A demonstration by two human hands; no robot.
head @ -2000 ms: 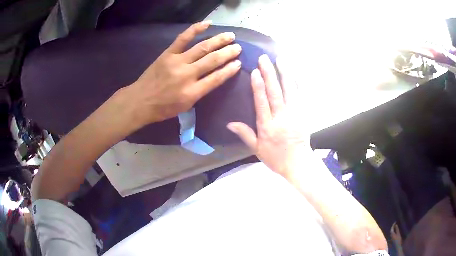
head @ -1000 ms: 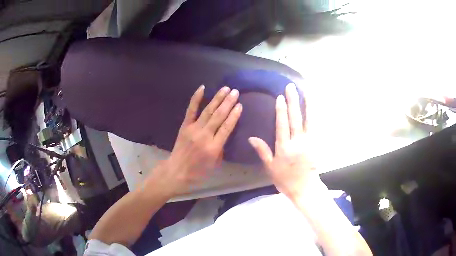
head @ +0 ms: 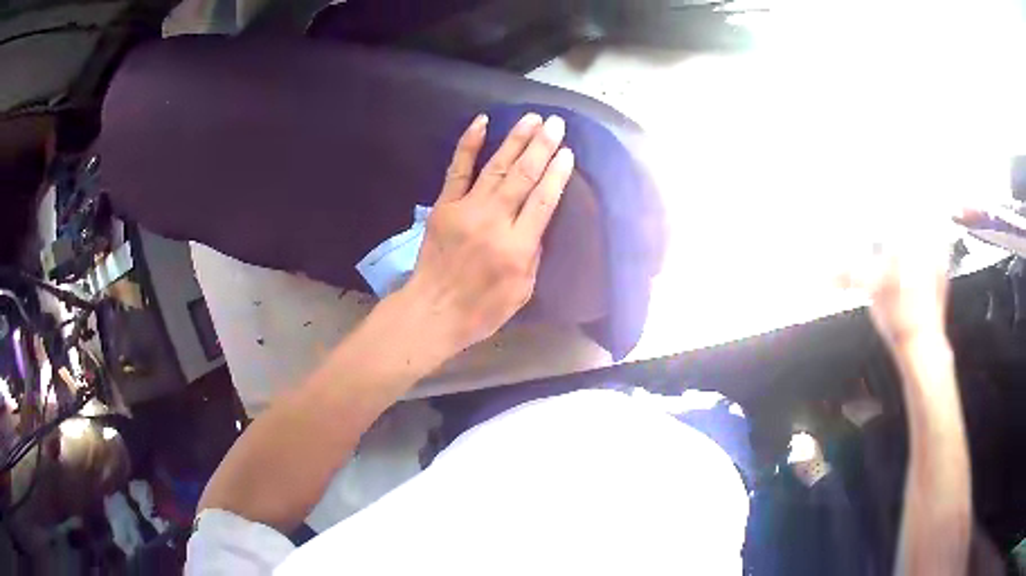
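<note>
The purple-navy fabric strip (head: 632, 214) lies in a curve over the right, rounded end of the dark padded pressing board (head: 259, 146). Its lower end hangs near the table's front edge. My left hand (head: 489, 231) lies flat on the strip and board, fingers slightly apart. A light blue piece (head: 394, 261) shows beside my left palm, partly under the hand. My right hand (head: 914, 287) is far right at the table's front edge, washed out by glare beside the iron (head: 996, 231); its fingers and any grip cannot be made out.
The worn off-white tabletop (head: 293, 332) shows below the board, with specks on it. Strong glare covers the tabletop at the right. My white top is close to the front edge. Dark cloth (head: 394, 23) lies behind the board. Cables and clutter are at far left.
My right hand has left the strip and moved right to the iron's area. My left hand has shifted slightly up and stays on the strip. The light blue piece shows again beside it.
</note>
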